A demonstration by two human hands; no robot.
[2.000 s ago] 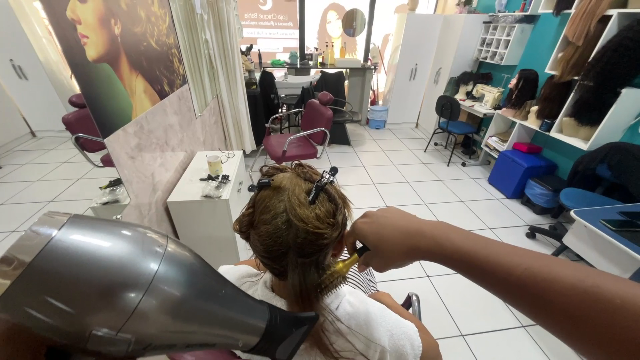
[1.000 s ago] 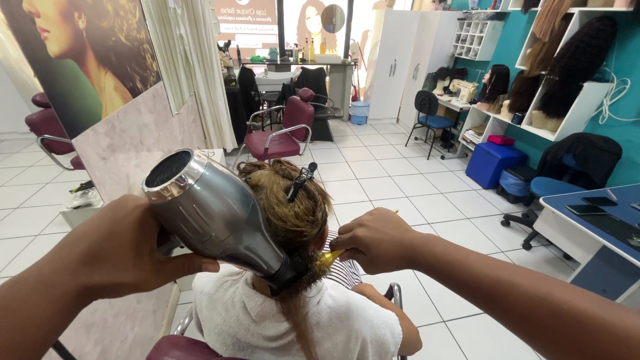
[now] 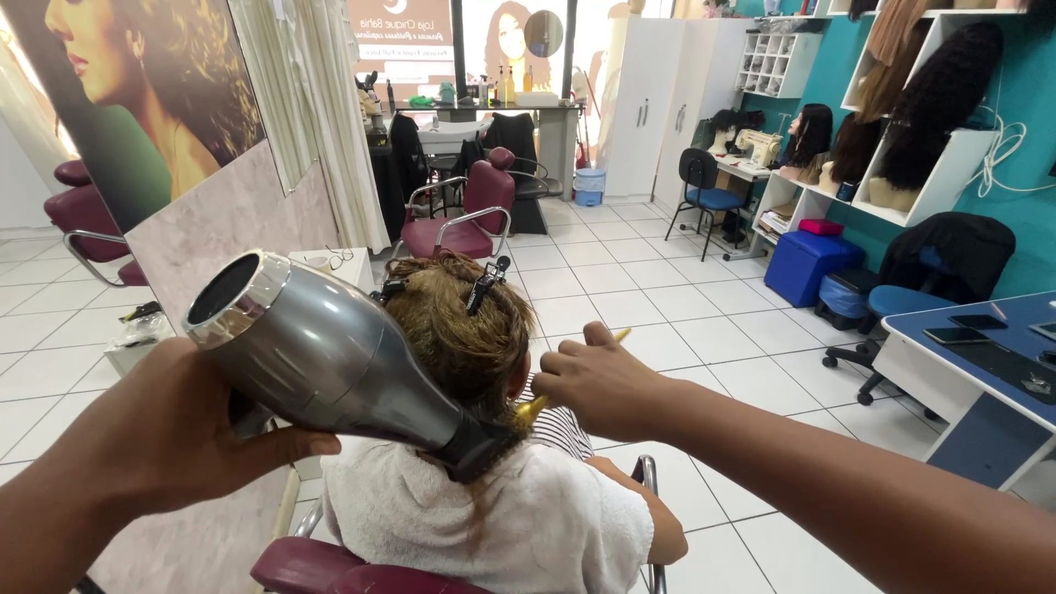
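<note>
My left hand [image 3: 198, 421] holds a grey hair dryer [image 3: 346, 355], its black nozzle [image 3: 477, 447] pointing down to the right at the nape of a seated person's hair [image 3: 454, 330]. My right hand [image 3: 606, 379] grips the handle of a yellow round hairbrush [image 3: 532, 408], whose bristles are at the lower hair beside the nozzle; the nozzle partly hides them. Black hair clips [image 3: 487, 285] hold the upper hair. The person faces away, with a white towel [image 3: 495, 520] over the shoulders, in a maroon salon chair [image 3: 355, 571].
Beyond the person stands an unoccupied maroon chair [image 3: 487, 198]. A white cabinet [image 3: 351, 266] with a cup and glasses is behind the dryer. At right are a blue-topped desk [image 3: 932, 318] with phones, a dark-draped office chair [image 3: 949, 247] and a blue box [image 3: 813, 266]. Wigs sit on shelves.
The dryer, pointing right from the lower left two seconds ago, has since been raised at the back, its nozzle staying near the low hair. My left hand has come into view. The brush remains at the hair.
</note>
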